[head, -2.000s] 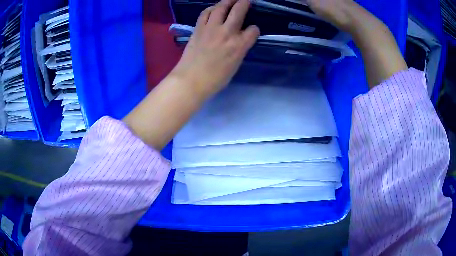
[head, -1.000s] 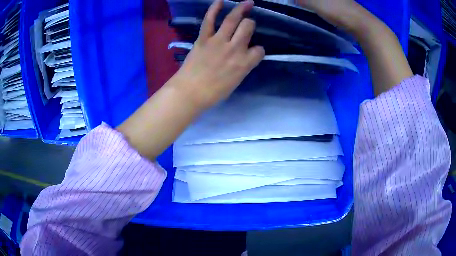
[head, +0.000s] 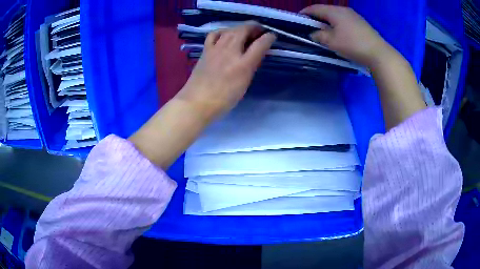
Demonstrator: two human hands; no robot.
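A blue tote (head: 252,231) lies in front of me. White sleeves (head: 273,126) lie overlapped in its near part. Dark panels in white-edged sleeves (head: 310,55) stand in a row in its far part. My left hand (head: 229,63) is on the row, its fingertips at a sleeve's top edge; whether they pinch it cannot be told. My right hand (head: 347,34) holds the right end of a white-edged sleeve with a dark panel (head: 263,10), thumb and fingers around its edge. A red bottom area (head: 173,68) shows left of the row.
Blue totes packed with white-edged sleeves stand at the left (head: 71,79). Another tote (head: 457,89) with a dark panel and white sleeves stands at the right. Grey floor with a yellow line (head: 26,190) shows at the lower left.
The far panels that leaned towards me now stand with their white edges up. My right hand has moved nearer and lower onto a sleeve's end. My left fingers have drawn in at a sleeve edge.
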